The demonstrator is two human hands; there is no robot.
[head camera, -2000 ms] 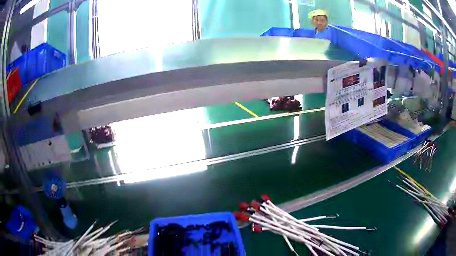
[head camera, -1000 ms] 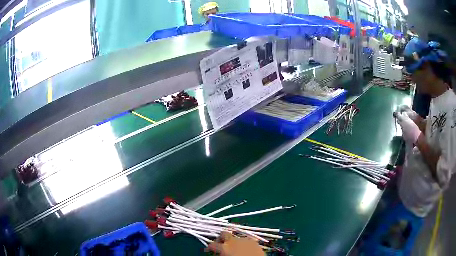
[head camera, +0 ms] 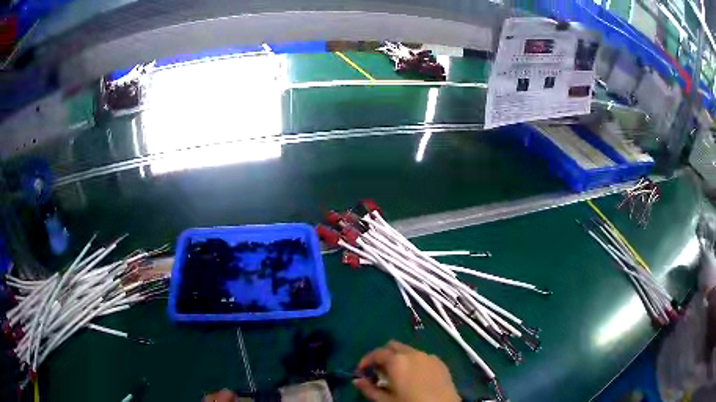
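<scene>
My right hand [head camera: 408, 377] is bent at the bottom centre, its thumb and fingertips together around a small, slim, dark and silvery thing that I cannot name for sure. My left hand [head camera: 221, 396] shows only as fingertips at the bottom edge; what it holds is hidden. The pale work pad [head camera: 307, 391] lies between the hands, cut off by the edge. Loose black connector housings [head camera: 310, 350] are heaped just behind it. The blue parts tray [head camera: 250, 316] of black housings stands behind them. White cable assemblies with red ends [head camera: 424, 279] lie to the right of the tray.
Another pile of white cables [head camera: 67, 302] lies at left. More cables [head camera: 628, 271] lie far right, near a person's blurred sleeve. Blue bins [head camera: 585, 177] stand at the back right below a hanging instruction sheet [head camera: 542, 74]. A small blue fan [head camera: 38, 185] is at far left.
The view has turned back left and down. My right hand has left the right cable pile and is now beside the pad. My left fingertips have come into view.
</scene>
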